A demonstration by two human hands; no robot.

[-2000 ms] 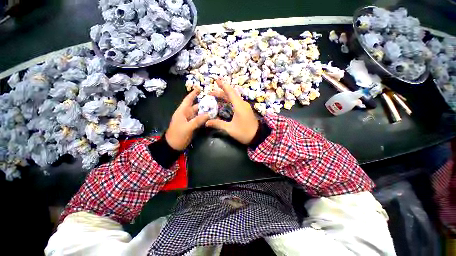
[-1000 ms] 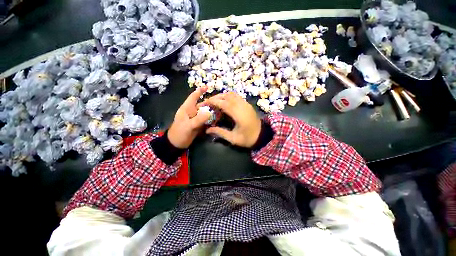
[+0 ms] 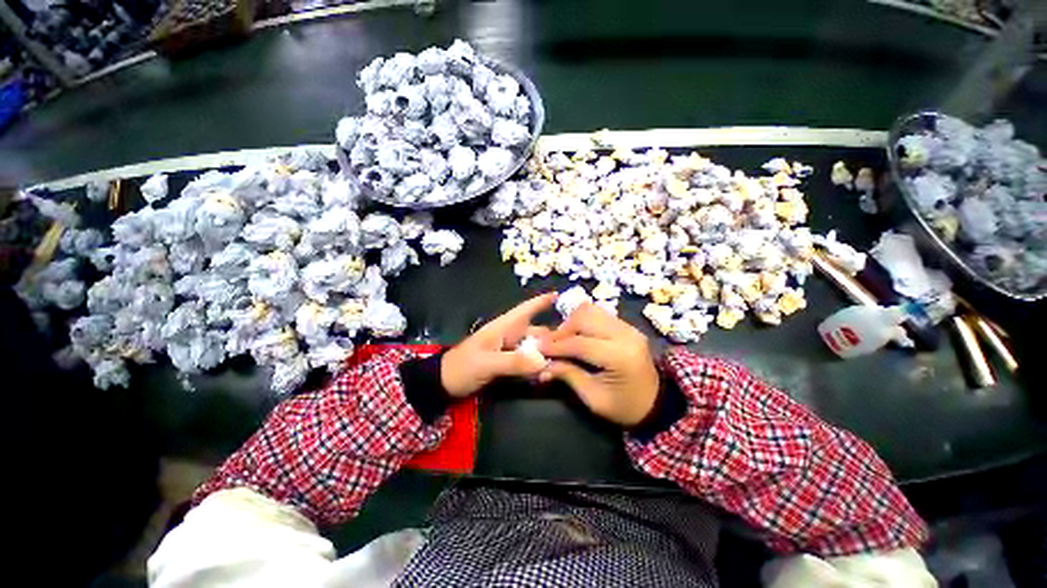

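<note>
My left hand and my right hand meet above the dark bench in front of me. A small whitish flower piece is pinched between the fingertips of both hands, mostly hidden by them. A loose pile of small flower hearts, pale lilac-white with yellow parts, lies straight ahead. One whitish piece shows just behind my fingers. A big heap of grey-lilac flower heads lies at left.
A metal basin of flower heads stands behind, another at far right. A glue bottle, a white rag and metal tubes lie at right. A red mat lies under my left forearm.
The view has tilted up and shifted left, so the scene sits lower and further right. The dark-centred head between my hands two seconds ago no longer shows; my fingertips now pinch a small whitish piece.
</note>
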